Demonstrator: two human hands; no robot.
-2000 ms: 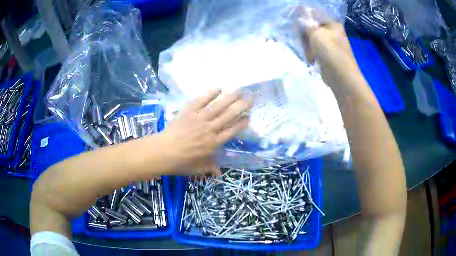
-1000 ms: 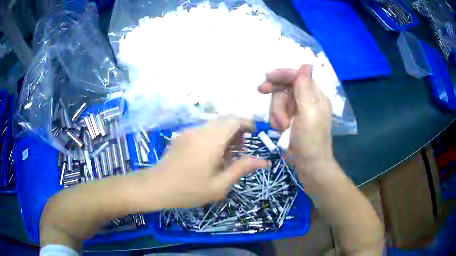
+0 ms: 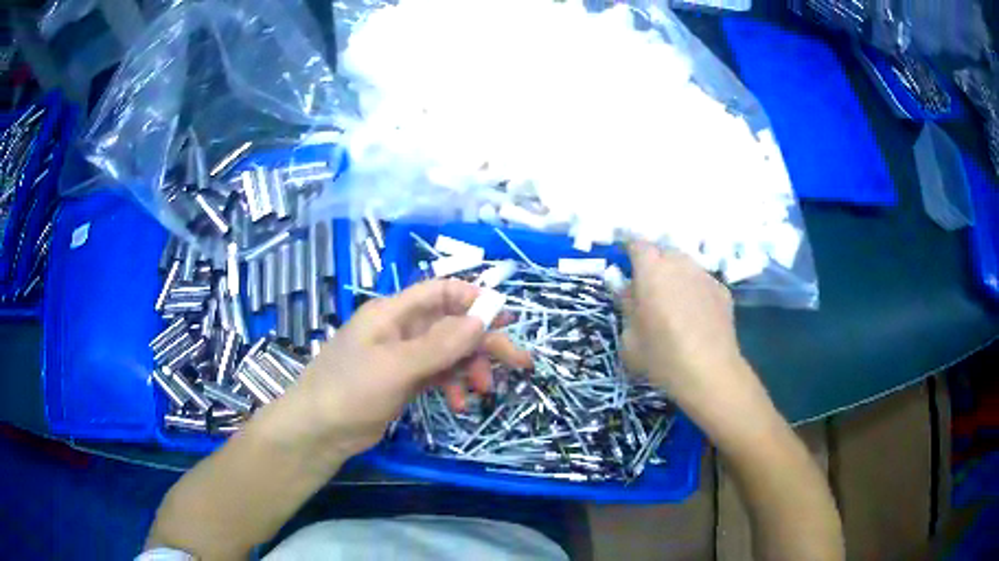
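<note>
My left hand (image 3: 411, 356) holds a small white part (image 3: 485, 308) between thumb and forefinger, above a blue parts tray (image 3: 685, 471) full of tangled rod assemblies (image 3: 548, 400). My right hand (image 3: 679, 312) is at the tray's right side, fingertips down at a whitish piece near its back edge; whether it grips that piece is unclear. A few white parts (image 3: 581, 265) lie on the rods. Behind, a glaring heap of white parts (image 3: 548, 99) lies on clear plastic. Left of the rods, a blue tray holds silver metal sleeves (image 3: 263, 373).
A crinkled clear bag (image 3: 208, 82) lies over the sleeves. A flat blue tray (image 3: 811, 110) is at the back right, with a clear plastic piece (image 3: 942, 175) beside it. An empty-looking blue tray (image 3: 99, 329) is on the left. Brown cartons (image 3: 887, 460) stand below the bench's right edge.
My left hand has turned and now shows a white part in its fingers. My right hand has lowered to the tray's right side. More white parts show on the rods. The view has shifted.
</note>
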